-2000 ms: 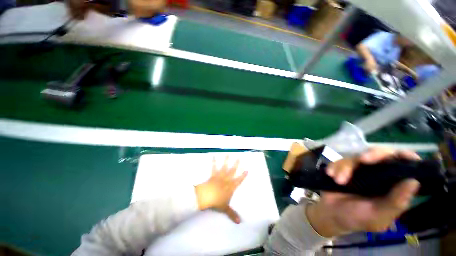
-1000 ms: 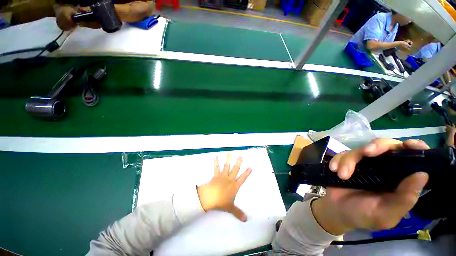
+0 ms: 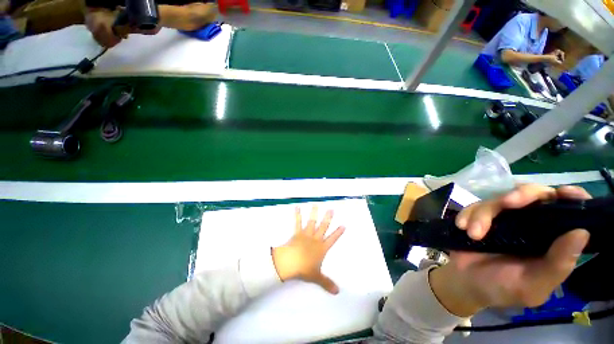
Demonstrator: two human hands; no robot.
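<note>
My left hand [image 3: 308, 253] lies on the white work pad [image 3: 235, 232] with its fingers spread and holds nothing. My right hand [image 3: 512, 262] is closed around the thick black electric screwdriver [image 3: 532, 227] at the right, held level with its tip pointing left. The screwdriver passes in front of the screw feeder [image 3: 444, 199] and hides part of it. The screwdriver's rear is dark and runs to the right edge. No dryer is in my hands.
A hair dryer [image 3: 57, 144] with bundled cord lies on the green line at the left; more lie at the right. A clear plastic bag [image 3: 491, 173] sits behind the feeder. A grey post [image 3: 562, 124] slants at the right. Opposite, a person's hands hold a dryer [image 3: 141, 13]; another person sits farther right.
The view has shifted slightly and steadied. The dryer opposite has moved up towards the picture's top edge. My left hand stays spread on the pad and my right still holds the screwdriver.
</note>
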